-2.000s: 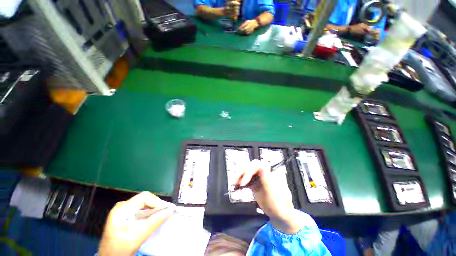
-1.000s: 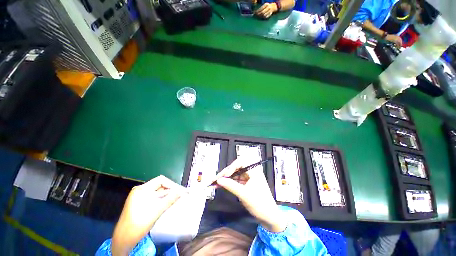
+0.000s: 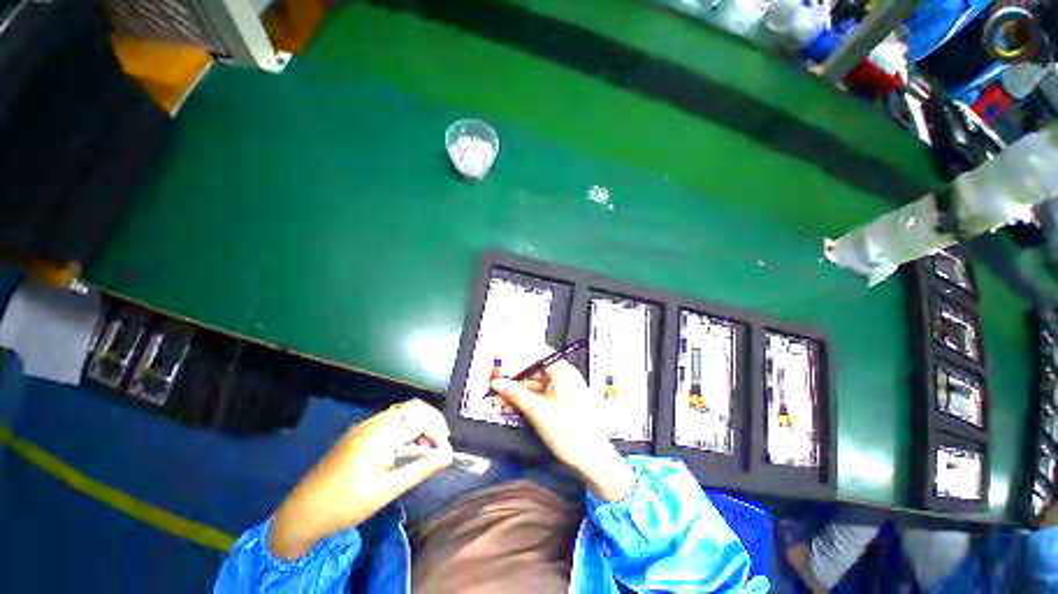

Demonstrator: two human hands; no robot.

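Note:
A black foam tray [image 3: 662, 433] lies at the bench's near edge with phone assemblies in its pockets. My right hand [image 3: 557, 412] holds dark tweezers [image 3: 550, 362] over the leftmost phone assembly [image 3: 514, 316]; the tips are too small to make out. My left hand [image 3: 374, 462] is just left of the tray, in front of the bench edge. Its fingers are pinched on a small pale strip [image 3: 470, 463], seen nearly edge-on and poking out to the right.
A clear cup of whitish bits [image 3: 472, 151] and a small pile of loose parts [image 3: 598, 194] stand beyond the tray. A plastic-wrapped post [image 3: 951, 215] leans in at right above another black tray [image 3: 927, 439]. A dark stack [image 3: 72, 151] is at left.
The view has tilted down and shifted. The tweezers have gone from the strip in my left hand to the leftmost assembly. The white sheet in my left hand now shows only as a narrow strip.

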